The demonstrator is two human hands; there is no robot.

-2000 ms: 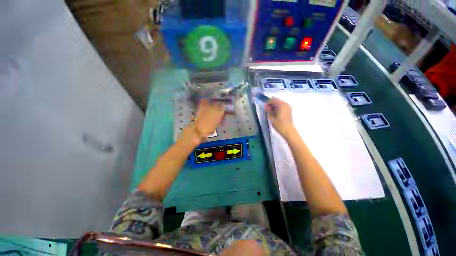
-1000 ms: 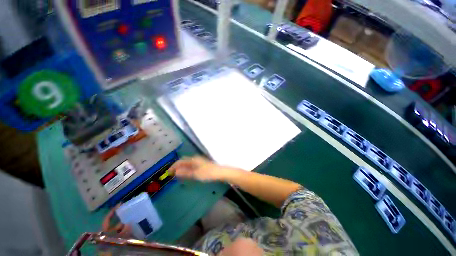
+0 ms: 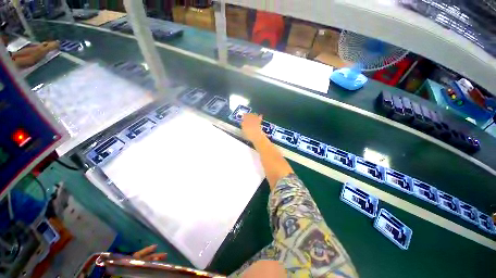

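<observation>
My right hand (image 3: 252,126) reaches over the conveyor at the near end of a line of plastic panels (image 3: 311,146). Its fingers are beside one panel (image 3: 240,113) and partly cover another; whether they grip either is unclear. The panels show dark patterns and pale rims. My left hand (image 3: 148,254) is low at the left by the press, fingers apart, no panel visible in them, its lower part hidden by a glasses rim. The orange-red fixture (image 3: 61,234) at the far left edge holds a panel (image 3: 48,230).
A white sheet (image 3: 182,182) lies between press and conveyor, with panels (image 3: 140,128) along its far edge. Two loose panels (image 3: 392,228) lie nearer me. White posts (image 3: 146,43) rise beyond. The control box (image 3: 22,127) stands left. Another person's hand (image 3: 35,53) is upper left.
The view has swung right. My right hand has moved from the press base out to the conveyor panels. The panel that my left hand held one second ago no longer shows there.
</observation>
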